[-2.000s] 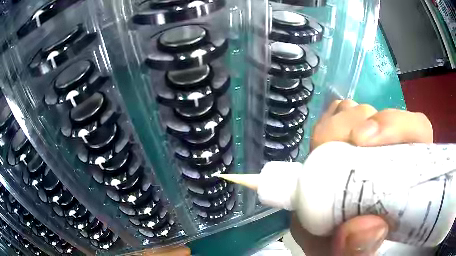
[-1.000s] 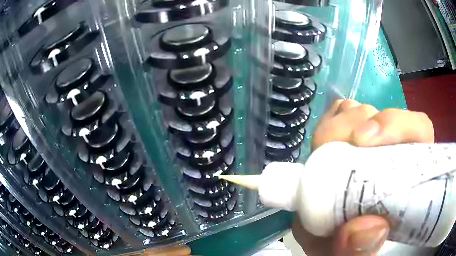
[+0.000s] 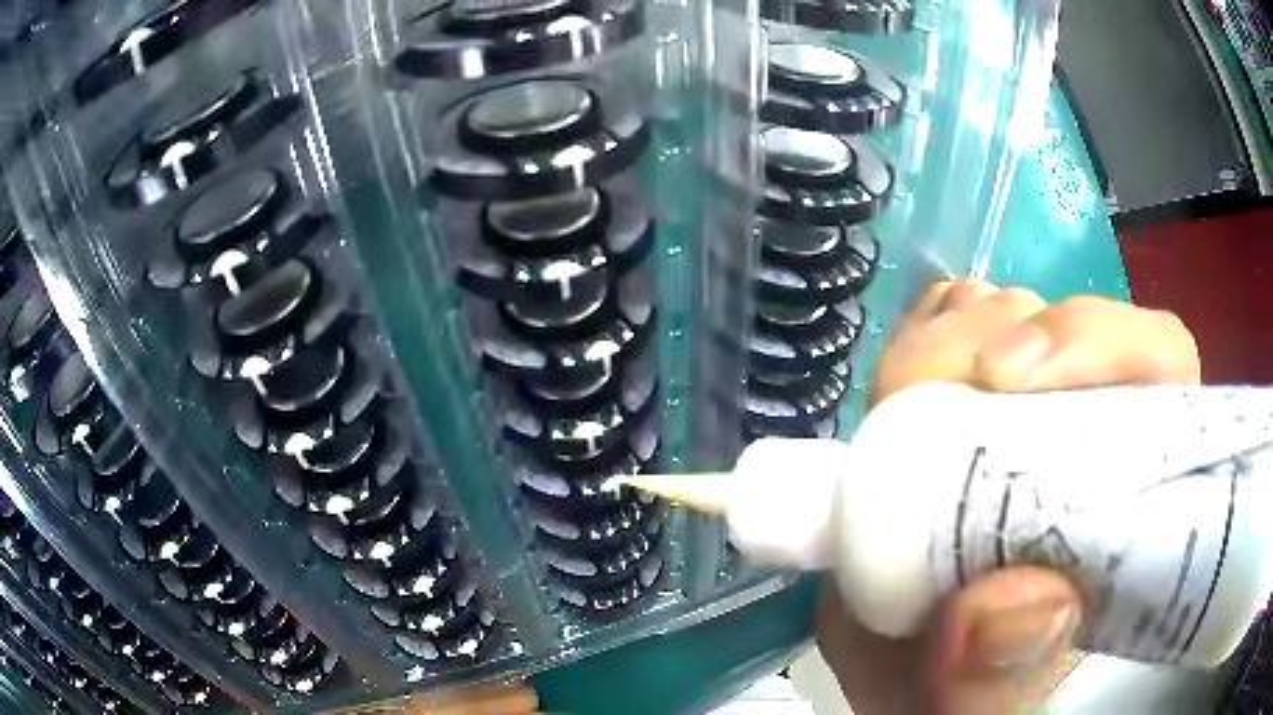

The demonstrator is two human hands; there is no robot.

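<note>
My right hand (image 3: 1026, 629) is shut on a white squeeze bottle (image 3: 1117, 517) with dark print, tilted to the left. Its pale yellow nozzle (image 3: 677, 490) points left, its tip at a glossy black part low in a middle row; whether it touches cannot be told. The clear blister tray (image 3: 963, 154) fills the left and centre, with round black parts (image 3: 538, 119) standing in close rows. A small strip of skin, likely my left hand (image 3: 475, 698), shows at the bottom edge, cut off and partly behind the tray; its grip cannot be seen.
A green bench top (image 3: 1068, 210) shows under and right of the tray. A dark grey flat panel (image 3: 1166, 105) is at the top right, above a dark red surface (image 3: 1208, 279). Something white lies at the bottom, below the bottle.
The tray and its parts have shifted slightly right in view. The bottle and nozzle have moved up slightly, with the tip still over the same row. My right hand keeps its hold.
</note>
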